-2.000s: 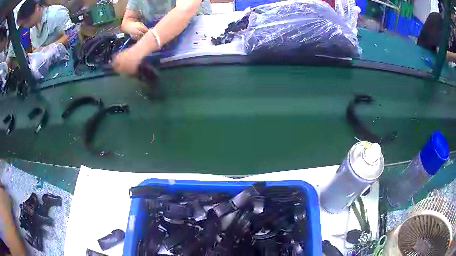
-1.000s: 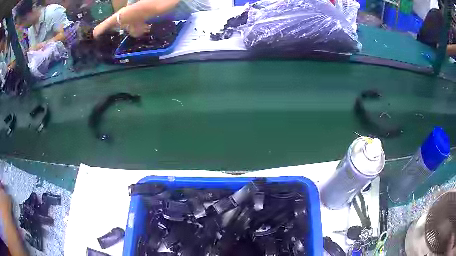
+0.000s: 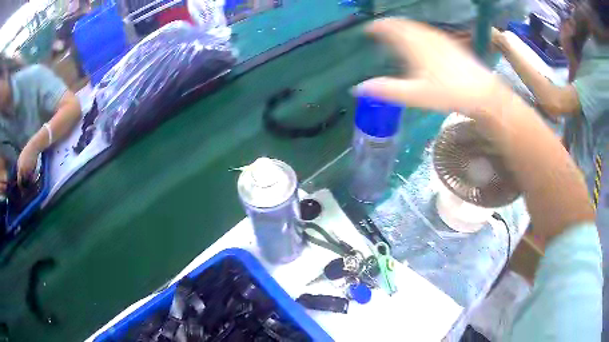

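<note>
My right hand (image 3: 434,73) reaches in from the right, slightly blurred, in a light green sleeve. Its fingers are apart and nothing shows in it. It is over the blue-capped aerosol can (image 3: 375,143), near the cap; whether it touches is unclear. A black C-shaped headband (image 3: 297,127) lies on the green belt (image 3: 193,167) left of the hand. Another dark curved band (image 3: 37,290) lies at the lower left. The blue tub (image 3: 267,284) at the bottom holds a heap of black housings (image 3: 207,307). My left hand is not in view.
A silver-white aerosol can (image 3: 272,214) stands behind the tub. Green scissors (image 3: 385,267), a round blue cap (image 3: 360,292) and keys lie on the white sheet (image 3: 400,317). A desk fan (image 3: 467,163) stands right. Other workers sit across the belt at left and at upper right.
The view has turned to the right, so the tub and cans appear further left. My right hand has come into view from the right, by the blue-capped can.
</note>
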